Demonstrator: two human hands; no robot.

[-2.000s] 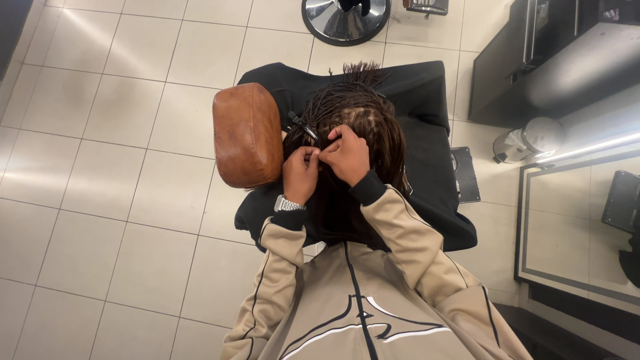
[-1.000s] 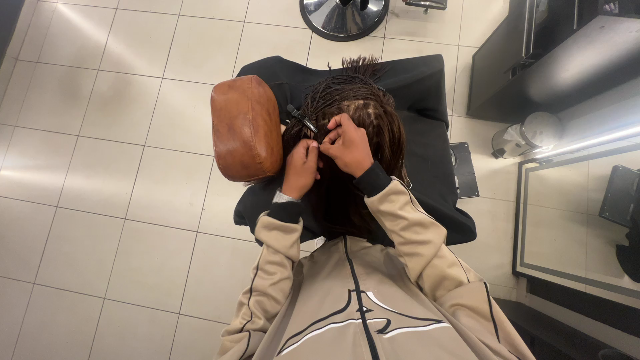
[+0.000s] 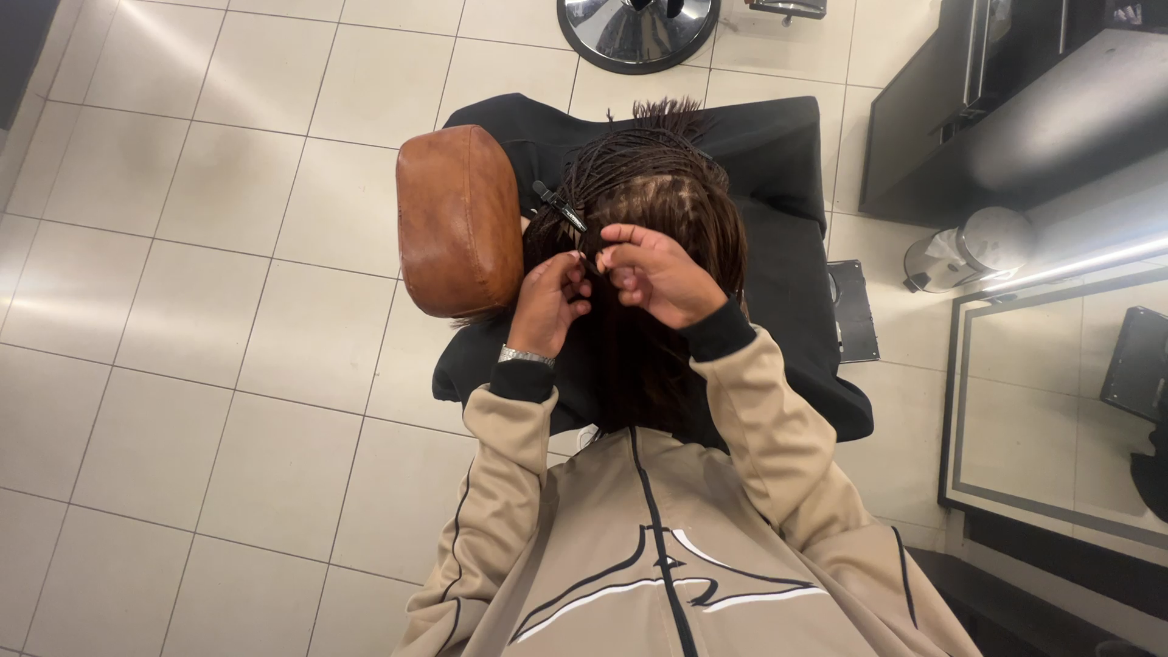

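A seated person's dark brown hair (image 3: 721, 219) lies below me, part of it in thin braids or twists (image 3: 630, 155) toward the top and part loose. A black hair clip (image 3: 559, 205) sits in the hair at the left of the head. Just below the clip, my left hand (image 3: 550, 301) pinches a thin strand of hair between thumb and fingers. Close on its right, my right hand (image 3: 652, 274) has thumb and index finger together at the same strand, its other fingers loosely curled. A black cape (image 3: 785, 228) covers the person.
A brown leather cushion or headrest (image 3: 461, 219) stands directly left of the head. Beyond the person is a round chrome chair base (image 3: 639, 32). To the right are a metal pedal bin (image 3: 967, 246), a black cabinet (image 3: 922, 137) and a framed mirror (image 3: 1022, 392). The floor (image 3: 192, 338) is tiled.
My fingers have shifted a little at the hair below the clip, and the right hand's fingers are more spread than before. Both hands remain close together.
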